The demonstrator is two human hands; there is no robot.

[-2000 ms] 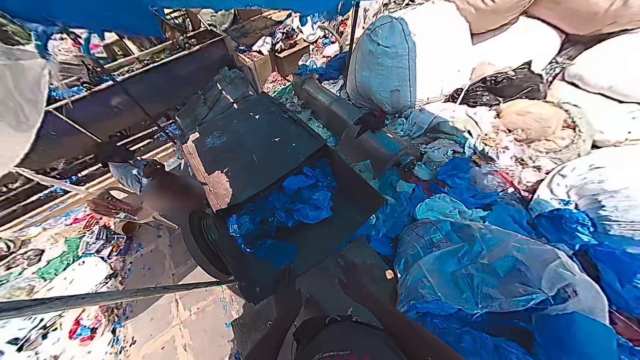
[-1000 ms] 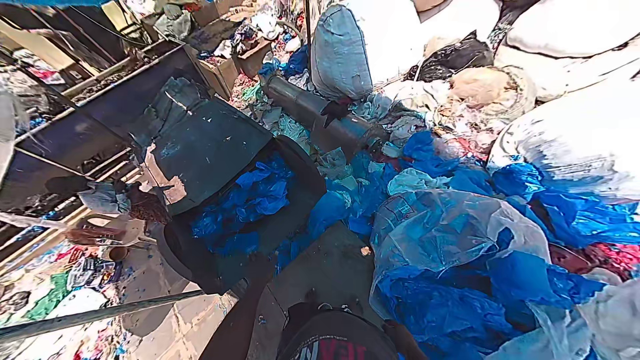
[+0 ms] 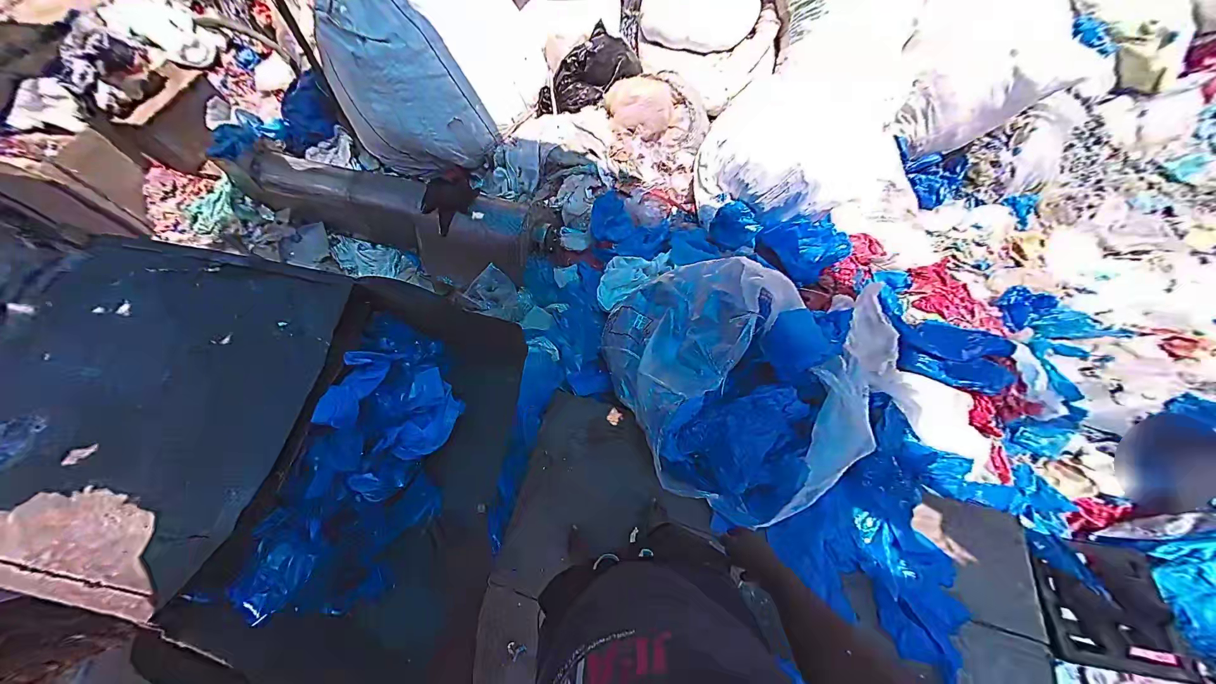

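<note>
My right hand [image 3: 746,551] is low in the middle, beside the lower rim of a clear plastic bag [image 3: 703,323] stuffed with blue plastic film [image 3: 741,437]. Its fingers are dark and blurred, so a hold on the rim cannot be made out. I cannot see my left hand. To the left, a dark open box [image 3: 489,370] holds crumpled blue plastic bags [image 3: 380,418], with its wide dark flap [image 3: 171,351] folded out. A dark panel [image 3: 579,465] lies between the box and the clear bag.
A grey cylinder [image 3: 380,204] lies behind the box. Large white sacks [image 3: 408,85] stand at the back. Loose blue film [image 3: 883,541] and red plastic [image 3: 950,294] spread rightward. A dark crate [image 3: 1111,598] is lower right, near a blurred person [image 3: 1168,461] at the edge.
The view has swung to the right. My right hand, over the dark panel two seconds ago, is now beside the clear bag. My left hand, earlier at the box's near edge, is out of sight.
</note>
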